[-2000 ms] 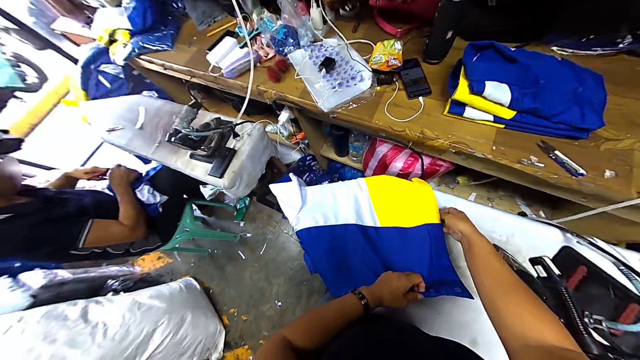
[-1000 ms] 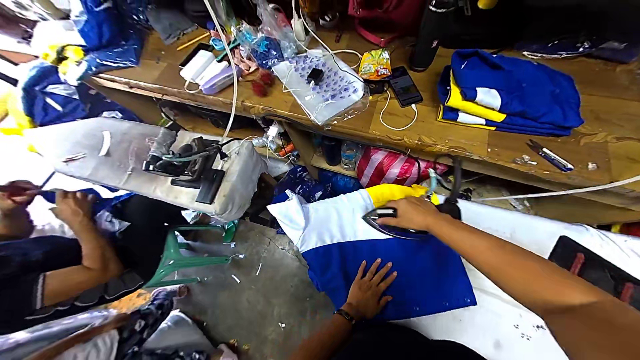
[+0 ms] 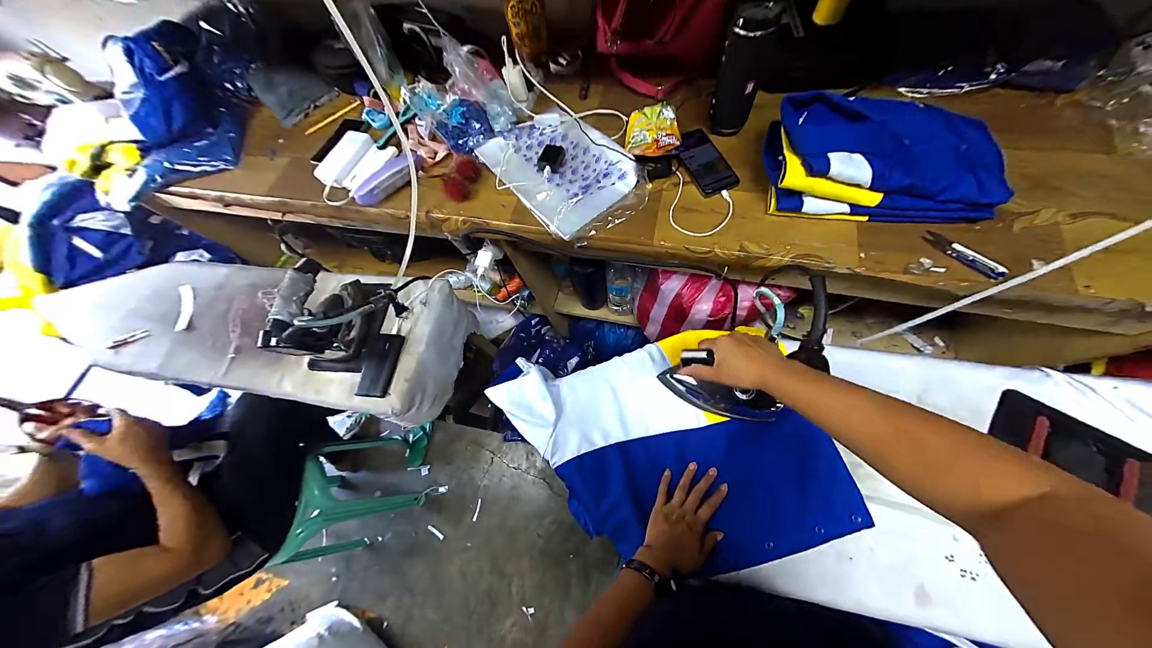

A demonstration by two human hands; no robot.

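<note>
A blue, white and yellow garment (image 3: 630, 423) lies spread on a white padded ironing board (image 3: 954, 414). My right hand (image 3: 742, 360) is closed around the handle of an electric clothes iron (image 3: 720, 396), whose soleplate rests on the garment's yellow and white part. Below it, my left hand (image 3: 684, 522) presses flat on the blue part with the fingers apart. A dark bracelet circles my left wrist. The iron's dark cord rises from its back end.
Behind runs a wooden table (image 3: 810, 247) with folded blue garments (image 3: 900, 162), a phone (image 3: 708, 162) and a small cutter (image 3: 966, 255). Another padded board (image 3: 234, 351) bears a second iron (image 3: 333, 315). A co-worker's hands (image 3: 117, 441) are at far left, near a green stool (image 3: 315, 504). A black-and-red rest (image 3: 1062, 450) lies right.
Two seconds ago both my hands were on the garment without the iron. My right hand then took hold of the iron, and it has moved a little over the garment since. My left hand lies flat.
</note>
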